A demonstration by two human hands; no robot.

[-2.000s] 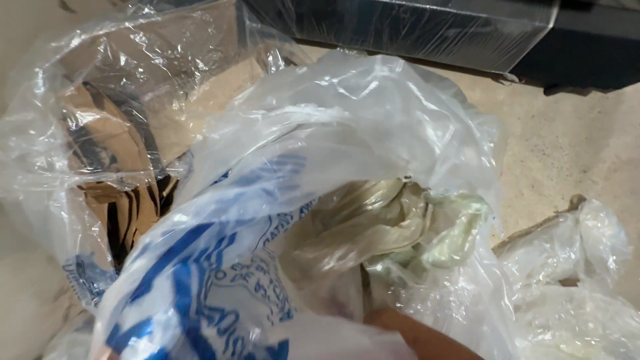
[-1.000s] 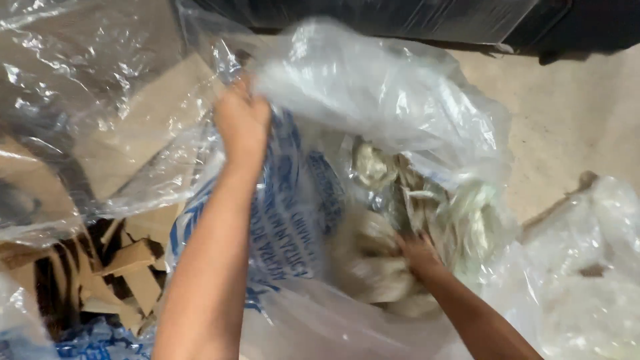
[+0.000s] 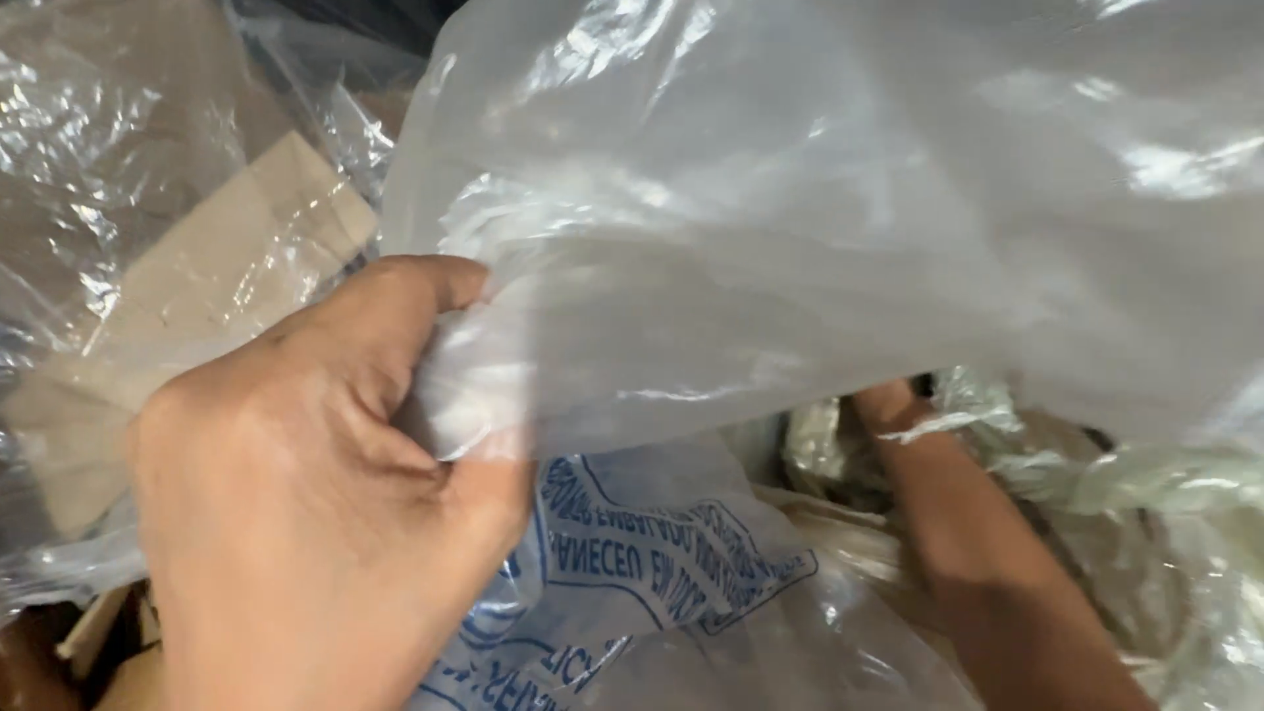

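My left hand point(image 3: 326, 444) grips the gathered edge of a large translucent plastic bag point(image 3: 711, 276), its thumb and fingers closed on the film. Blue writing is printed on a lower part of the plastic point(image 3: 652, 553). My right hand point(image 3: 889, 400) reaches inside under the raised film; only its wrist side shows, its fingers are hidden, and what they hold cannot be seen. Around that wrist lies crumpled greenish and beige plastic film point(image 3: 1106, 484).
Clear plastic film point(image 3: 79, 178) covers a piece of brown cardboard point(image 3: 247, 227) at the left. More cardboard pieces point(image 3: 128, 681) lie at the lower left. A dark object point(image 3: 385, 30) shows behind the bag at the top.
The bag's edge is now raised in my left hand and spreads across the upper view. My right hand, partly visible a second ago among the crumpled film, is now mostly hidden. The view is closer.
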